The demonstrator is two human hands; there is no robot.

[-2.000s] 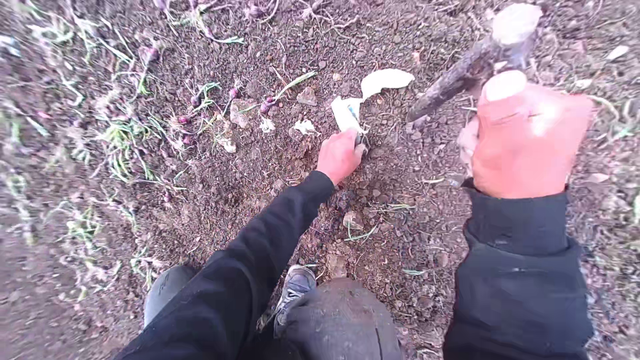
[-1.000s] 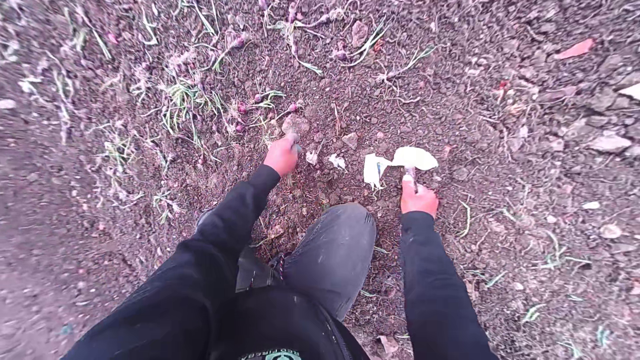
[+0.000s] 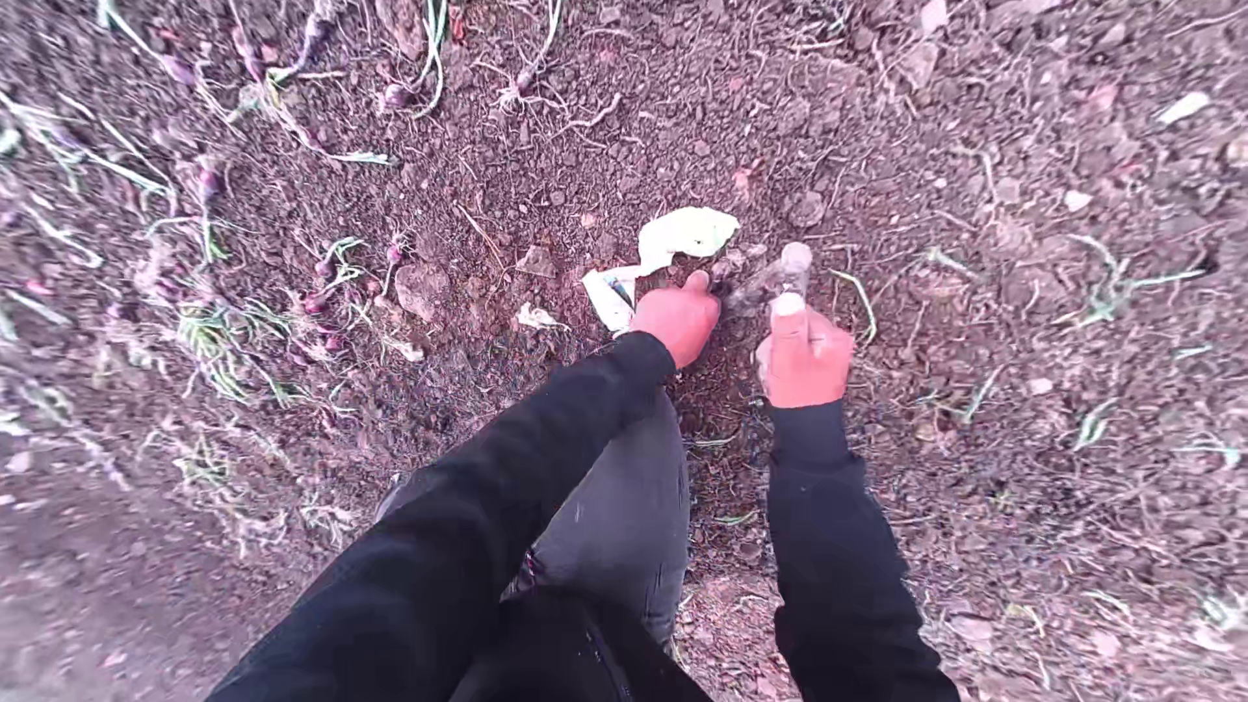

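Note:
My right hand (image 3: 806, 353) is closed around the handle of a wooden hand tool (image 3: 796, 261), whose pale cut end shows above my fist. The tool's darker part points left, low over the loose soil. Beside it on the left, my left hand (image 3: 680, 318) reaches down to the ground with its fingers bent; whether it holds anything is hidden. A crumpled pale wrapper (image 3: 687, 234) lies just beyond my left hand, and its folded printed part (image 3: 611, 294) touches the hand's left side.
Small red onions with green tops (image 3: 322, 292) lie scattered on the soil at left, and more (image 3: 395, 96) at upper left. A stone (image 3: 422, 290) sits left of the wrapper. Loose green leaves (image 3: 1107, 283) lie at right. My knee is below my hands.
My left hand has moved right, from beside the stone to the wrapper. My right hand, which was at the wrapper a second ago, is now to its right with the tool raised.

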